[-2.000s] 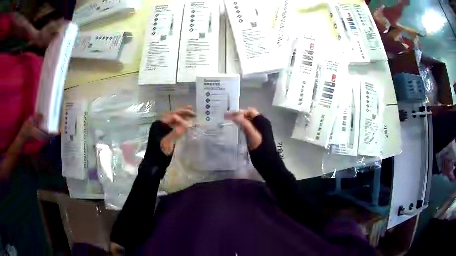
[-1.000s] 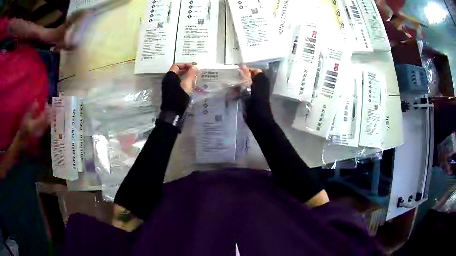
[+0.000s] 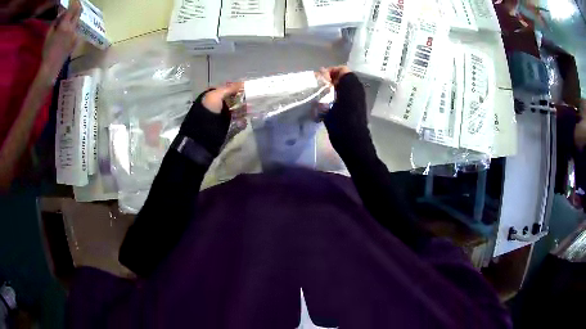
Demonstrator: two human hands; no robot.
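A white product box [image 3: 286, 138] in a clear poly bag lies in front of me at the middle of the table, its near end against my purple clothing. My left hand [image 3: 223, 96] grips the bag mouth at the box's far left corner. My right hand [image 3: 334, 77] grips it at the far right corner. The shiny film [image 3: 283, 106] is stretched between both hands over the far end of the box. Both forearms are in black sleeves.
Empty poly bags [image 3: 151, 122] lie at left, beside upright-edged boxes [image 3: 76, 132]. More boxes [image 3: 247, 18] lie at the far side. Bagged boxes [image 3: 475, 96] lie at right. A person's hand [image 3: 61, 35] holds a box at far left. A white-topped bench [image 3: 527, 186] stands at right.
Both hands moved from the sides of the box to its far end, and the film is now stretched there. The view has shifted. The neighbour's hand has a different hold on a box.
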